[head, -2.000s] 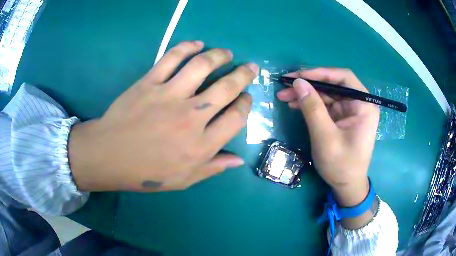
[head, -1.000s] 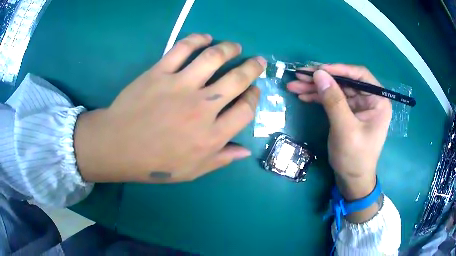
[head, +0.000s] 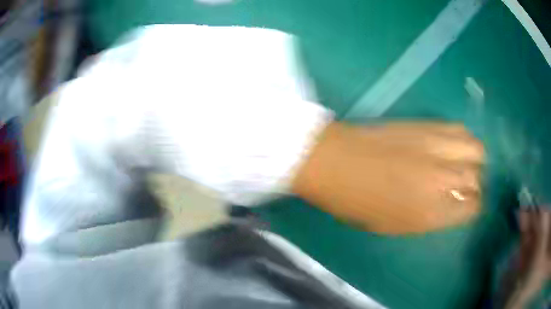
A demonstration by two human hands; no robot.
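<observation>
The view is strongly blurred. My left hand [head: 399, 175] reaches across the green mat [head: 374, 72] at right of centre, its fingers curled or bunched. A small bright glint shows near its fingertips; I cannot tell whether it holds anything. My right hand [head: 528, 259] is cut off at the lower right edge and smeared, so its grip cannot be read. Faint pale streaks, possibly clear film [head: 475, 89], lie above and beyond my left fingers. The tweezers and the open watch unit cannot be made out.
A pale line [head: 423, 63] runs diagonally across the mat behind my left hand. Another white line [head: 531, 27] curves at the upper right. My white sleeve [head: 199, 108] fills the left middle. Grey clothing [head: 121, 271] lies below it. Blurred dark and red shapes are at the far left.
The view has swung left, so both hands now appear farther right. My left fingers are no longer spread. The watch unit and tweezers are no longer discernible.
</observation>
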